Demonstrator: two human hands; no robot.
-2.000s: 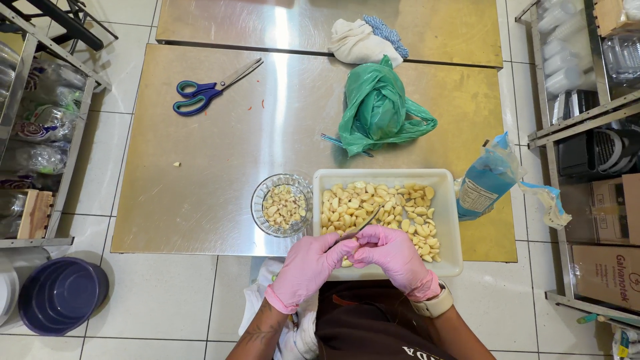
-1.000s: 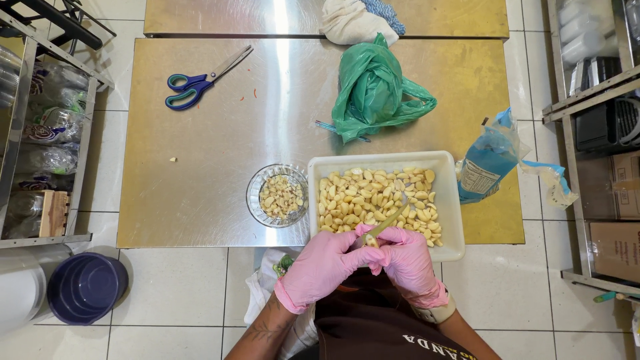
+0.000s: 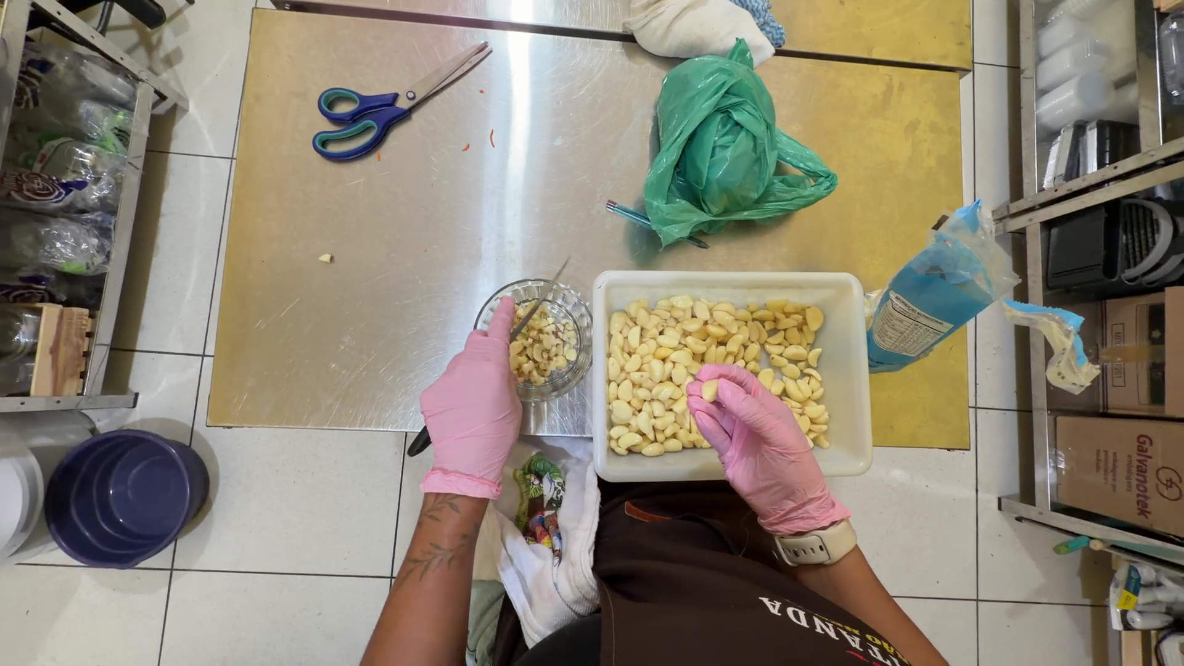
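Note:
My left hand [image 3: 474,400], in a pink glove, is closed on a small knife [image 3: 539,301]; its blade reaches over a glass bowl [image 3: 585,370] of small garlic trimmings [image 3: 544,350], and the black handle end shows below the hand. In my gloved right hand [image 3: 763,439] a peeled garlic clove [image 3: 709,390] is pinched between the fingertips. That hand is over the near part of a white plastic tub [image 3: 846,370], which holds many peeled garlic cloves [image 3: 657,347].
Blue-handled scissors [image 3: 370,120] lie at the table's far left. Behind the tub are a knotted green plastic bag [image 3: 726,139], a pen [image 3: 631,215] and a white cloth [image 3: 694,26]. An opened blue packet [image 3: 925,305] stands right of the tub. Metal shelves [image 3: 1036,231] flank the table.
My hands were together at the tub's near edge and have parted. The left one, with the knife, is now at the glass bowl; the right one is over the cloves.

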